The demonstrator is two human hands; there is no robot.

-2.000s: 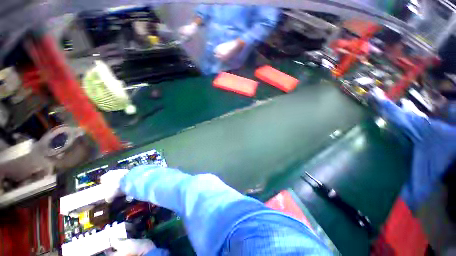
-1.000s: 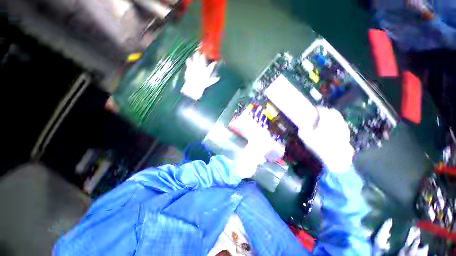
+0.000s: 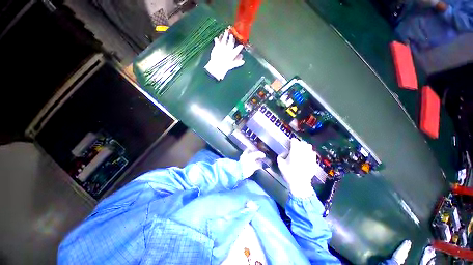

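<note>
A populated green circuit board [image 3: 332, 129] lies at a slant on the green bench, with a narrower board strip [image 3: 254, 99] at its upper left. A long white-silver metal bar [image 3: 267, 128] lies across the parts. My right hand [image 3: 297, 165], in a white glove, grips the bar near its right-hand end. My left hand [image 3: 252, 161], also gloved, holds the board's near edge, with fingertips partly hidden against it. A dark, slim, ribbed thing, perhaps a coiled cable, shows below the board's right part.
An empty white glove [image 3: 224, 56] lies by the red post [image 3: 246, 18], beside green strands [image 3: 181, 57]. Red foam pads [image 3: 403, 65] lie beyond the conveyor belt [image 3: 358, 88]. Another board [image 3: 98, 163] sits lower left. Another person's gloved hand [image 3: 402, 252] shows lower right.
The view has swung from the belt down to the board. The bar, earlier raised at a different place, now lies lower across the parts. Both hands have moved to the board's near side.
</note>
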